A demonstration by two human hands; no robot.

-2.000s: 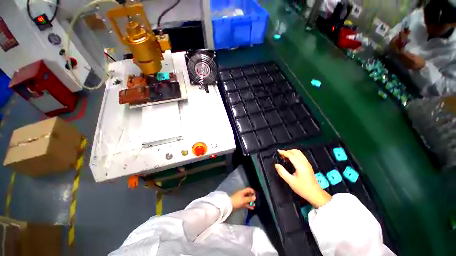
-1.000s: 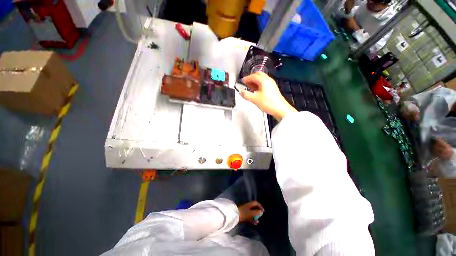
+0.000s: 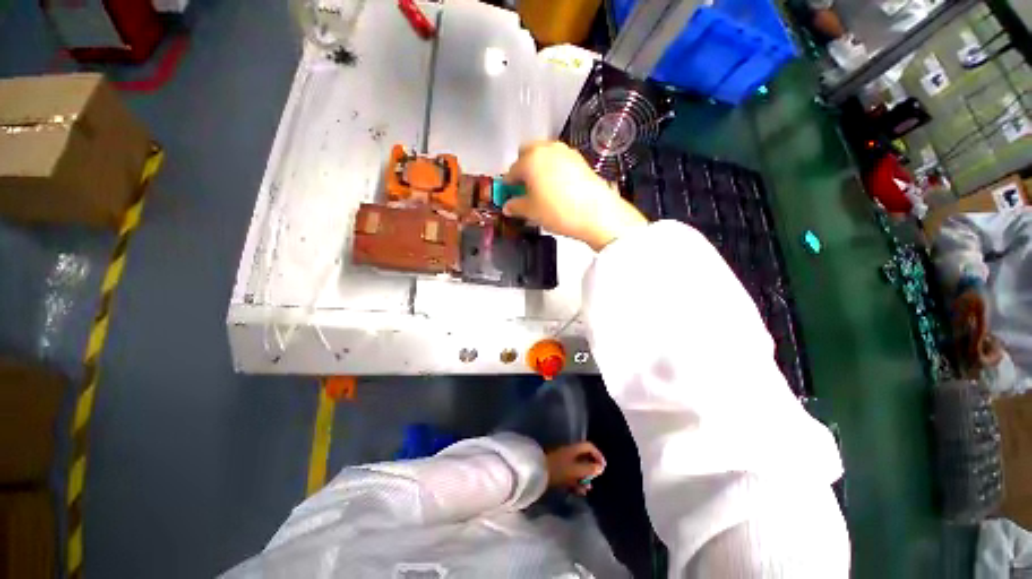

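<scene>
The press fixture (image 3: 410,235), brown-red and black blocks, sits on the white machine table. My right hand (image 3: 557,195) is at its right rear, fingers on a teal part (image 3: 506,192) at the nest. The fingertips are partly hidden, and whether a small dark part is still between them cannot be seen. My left hand (image 3: 575,465) is low in front of the table, fingers curled round a small teal piece (image 3: 586,481), mostly hidden.
The emergency stop (image 3: 547,359) is on the table's front edge. A cooling fan (image 3: 612,130) stands behind my right hand. A black blister tray (image 3: 707,209) and a blue bin (image 3: 724,48) are to the right. Other workers' hands (image 3: 971,328) show at far right.
My right hand moved from the tray to the table with a small dark part, then left onto the teal part at the fixture. The view shifted towards the machine. My left hand stays low.
</scene>
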